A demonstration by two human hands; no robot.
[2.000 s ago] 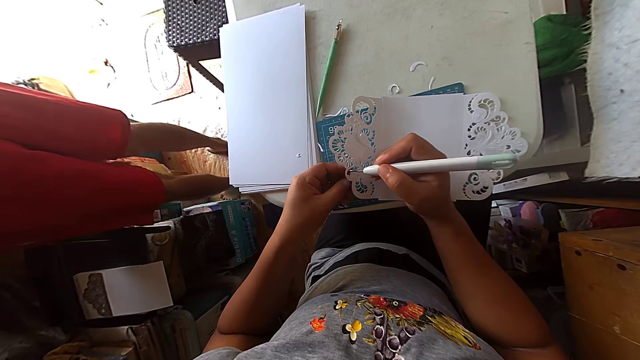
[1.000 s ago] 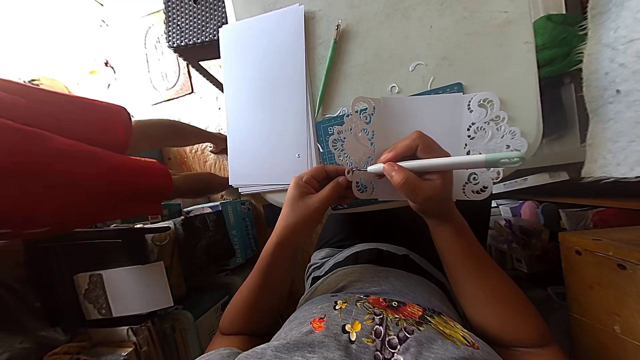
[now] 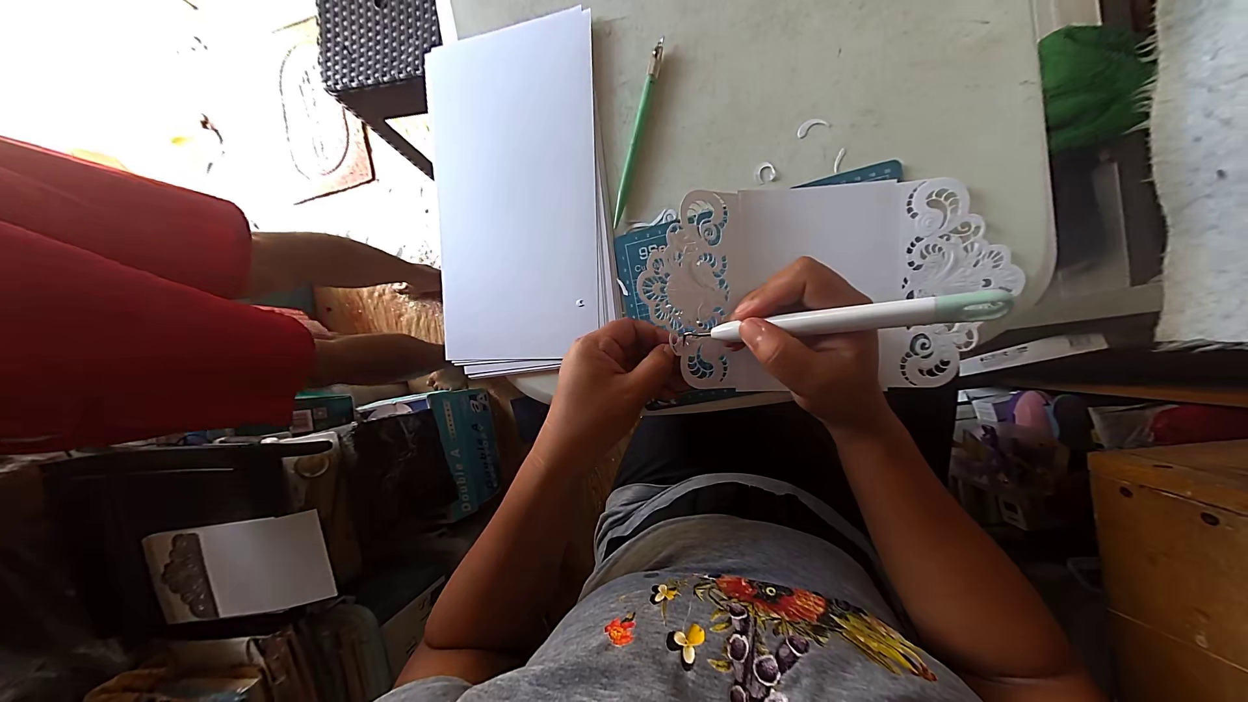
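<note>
A white paper card with lacy cut-out ends [image 3: 829, 229] lies over a blue-green cutting mat [image 3: 639, 255] at the table's near edge. My right hand [image 3: 819, 341] grips a white pen-shaped tool with a pale green end [image 3: 868, 316]; its thin metal tip meets the lacework at the card's lower left. Close to that tip, my left hand [image 3: 624, 370] pinches the lacy edge between thumb and fingers. Small curved paper scraps [image 3: 812, 127] lie beyond the card. Left of them rests a green pencil-like tool [image 3: 636, 141].
A stack of white paper [image 3: 517, 195] covers the table's left side, by a dark woven box [image 3: 378, 44]. Another person in red [image 3: 127, 302] is at the left. Below lies another lacy card [image 3: 268, 565]. A wooden cabinet [image 3: 1170, 546] stands at the lower right.
</note>
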